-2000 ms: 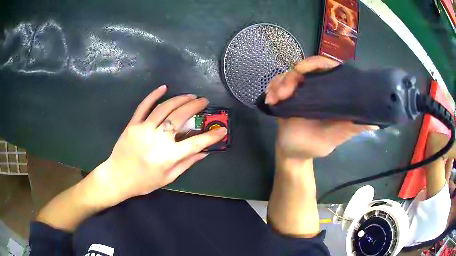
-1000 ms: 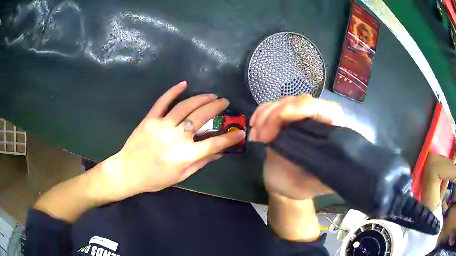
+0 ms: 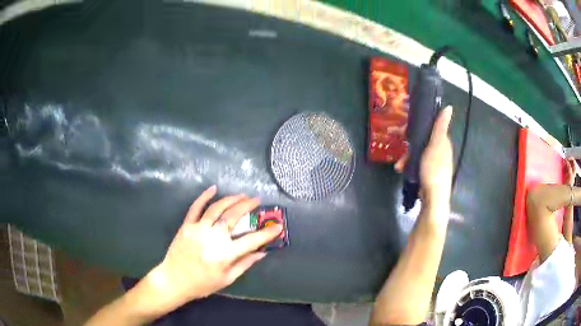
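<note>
The small electronic unit [image 3: 280, 224], black-edged with red and green inside, lies on the dark green mat. My left hand [image 3: 213, 245] rests over it, fingers spread, with a fingertip on the brass-coloured round part in its red piece. My right hand [image 3: 434, 167] holds the black electric screwdriver [image 3: 423, 121] over the mat at the right, tip pointing toward me, away from the unit. The round perforated screw plate [image 3: 306, 162] lies between the hands, with small brassy screws [image 3: 331, 132] on its upper right side.
A lit smartphone [image 3: 387, 111] lies beside the screwdriver. A red tray [image 3: 529, 191] and another person's arm [image 3: 549, 207] are at the right. A white fan [image 3: 487, 299] is at lower right. The green belt [image 3: 471, 38] with its pale edge runs along the top.
My right hand and the screwdriver have moved from beside the unit away to the right, next to the phone. My left hand stays on the unit. The view has shifted, showing more of the belt.
</note>
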